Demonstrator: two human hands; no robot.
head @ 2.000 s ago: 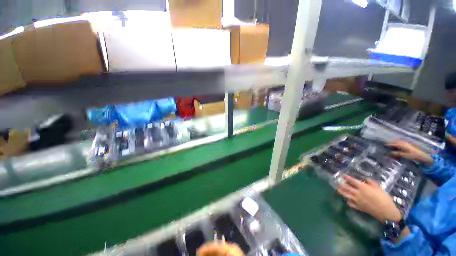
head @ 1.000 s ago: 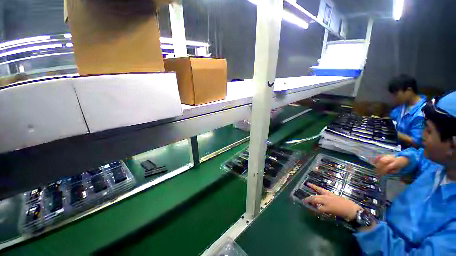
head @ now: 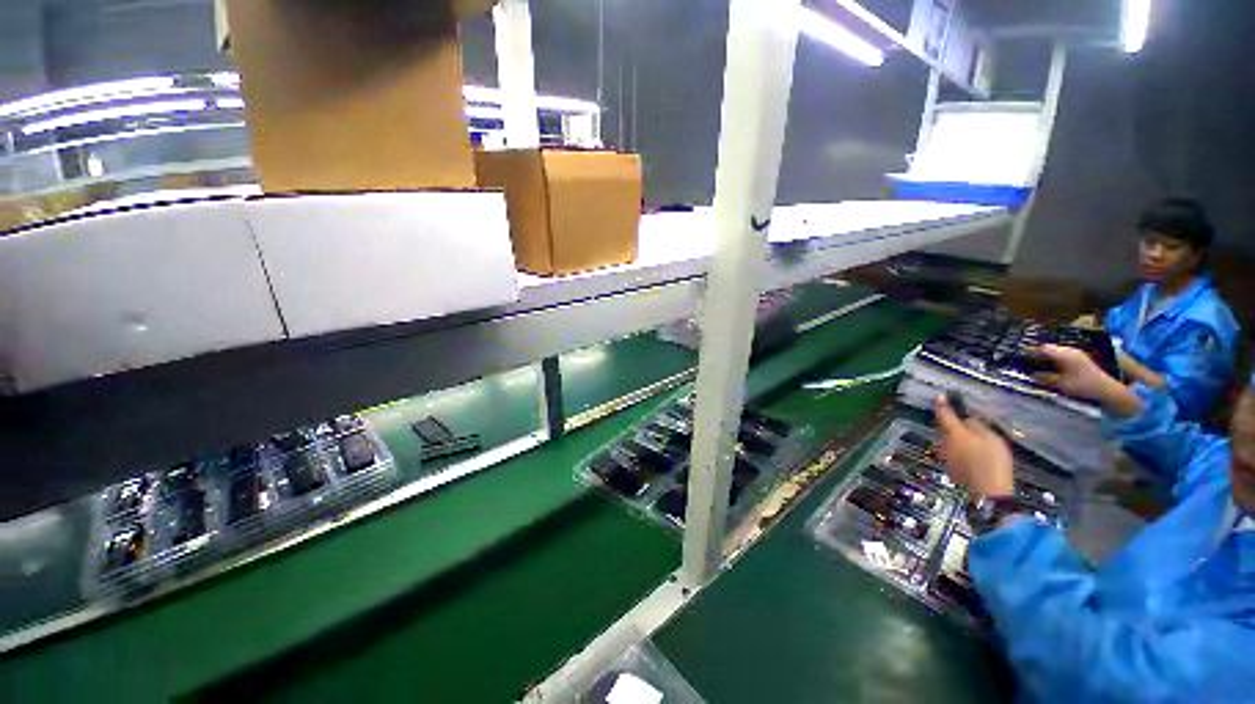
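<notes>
Neither of my hands is in view. Nearest in front of me, a corner of a clear blister tray (head: 658, 677) shows at the bottom edge, with a small white label (head: 633, 689) at it; the rest of this tray is cut off. Another clear tray (head: 595, 475) with black handsets sits on the green conveyor belt, partly hidden behind the white post. A third clear tray (head: 877, 557) with handsets lies at the neighbouring station on the right.
A white post (head: 736, 296) stands in front, joined to a shelf (head: 606, 300) with white cartons (head: 392, 261) and brown cartons (head: 592, 206). Two blue-smocked people are at right, one reaching over a dark parts tray (head: 1012, 344). Across the belt (head: 454, 585) lies another filled tray (head: 248, 495).
The view has swung right from two seconds ago, and the near tray has mostly left the frame, with the fingers seen at its edge. The neighbour's hands have moved from their tray towards the dark tray.
</notes>
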